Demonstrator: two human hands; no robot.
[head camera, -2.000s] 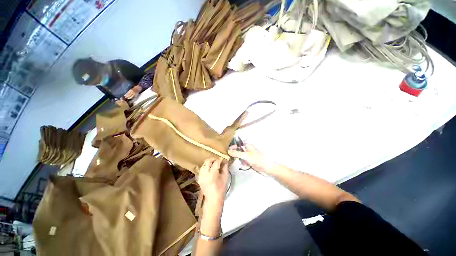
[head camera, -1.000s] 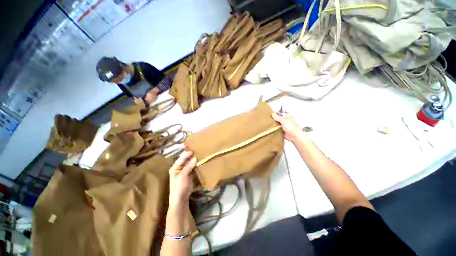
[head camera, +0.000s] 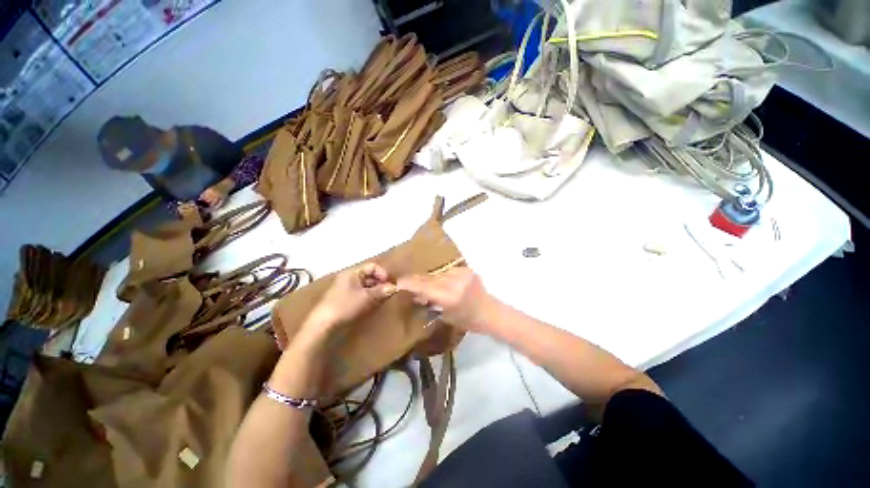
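A brown bag (head camera: 372, 338) with a yellow line along its top lies on the white table in front of me, its straps hanging towards me. My left hand (head camera: 348, 294) pinches the bag's upper middle, fingertips closed on the fabric by the yellow line. My right hand (head camera: 450, 297) is close beside it, its fingers meeting my left fingertips at the line. A small metallic glint shows under my right palm, probably the snips, with a thin cord below on the table. My hands cover much of the yellow line.
Brown bags (head camera: 172, 381) are heaped at left, more brown bags (head camera: 343, 143) at the far side. Grey-beige bags (head camera: 658, 76) are piled far right. A red-based bottle (head camera: 735, 214) and thin pale tools (head camera: 706, 250) lie right. A masked person (head camera: 181, 162) works across the white table (head camera: 591, 276).
My hands were apart at the two ends of the yellow line and have come together near its middle. The bag has moved down and left in view, and the view has shifted.
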